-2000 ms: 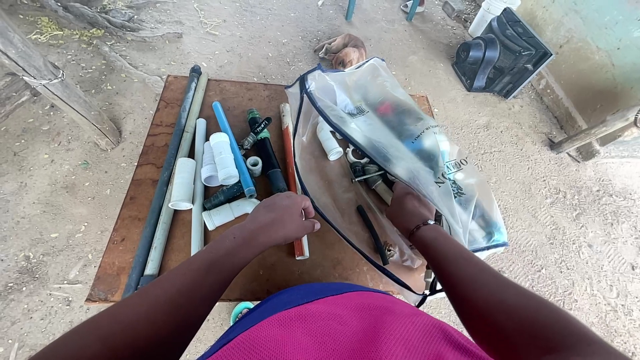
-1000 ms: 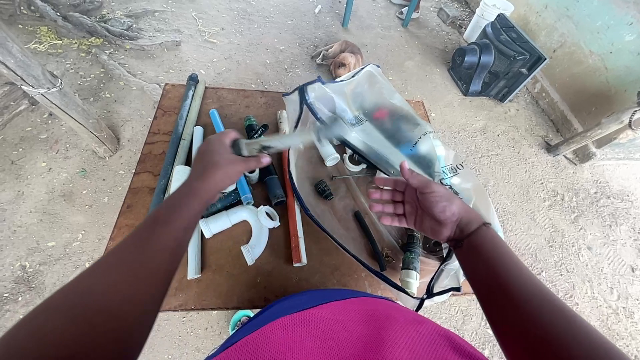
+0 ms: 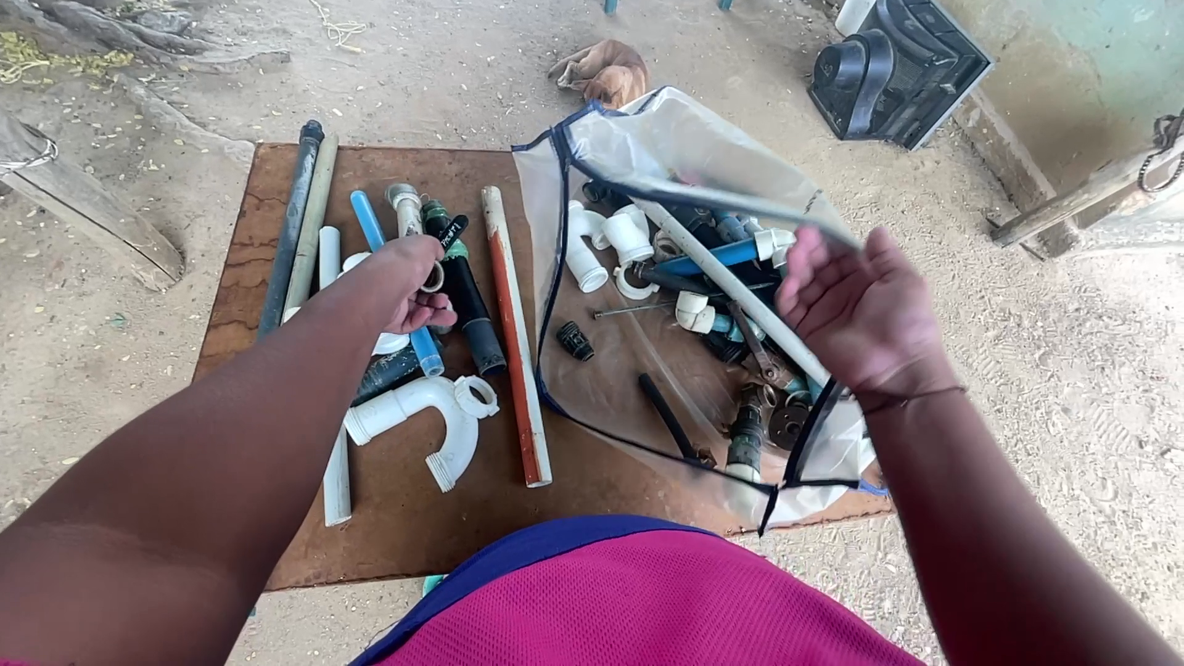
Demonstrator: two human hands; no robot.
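Note:
My left hand (image 3: 412, 287) is over the pipe group on the left, its fingers partly curled. A whitish pipe fitting (image 3: 404, 211) shows just beyond it; whether the hand grips this is hidden. Beside it lie a blue pipe (image 3: 425, 351), a black pipe with a green end (image 3: 472, 314) and a white P-trap (image 3: 435, 407). My right hand (image 3: 856, 310), palm up with fingers apart, is at the right side of a clear plastic bag (image 3: 638, 439) with dark blue trim. In the bag are white elbows (image 3: 629, 234), a long pale pipe (image 3: 726, 282) and a ribbed black fitting (image 3: 574, 340).
The brown wooden board (image 3: 407, 546) bears everything. An orange and white pipe (image 3: 518, 342) lies between the group and the bag. Long dark (image 3: 294, 222) and grey-green pipes (image 3: 313, 222) lie at the left. A curled-up dog (image 3: 606, 72) lies beyond the board, with a black plastic object (image 3: 893, 69) farther right.
My right hand has come out of the bag and moved right. The bag's mouth has opened wider, showing more fittings. The whitish fitting my left hand carried a second ago is among the left pipes.

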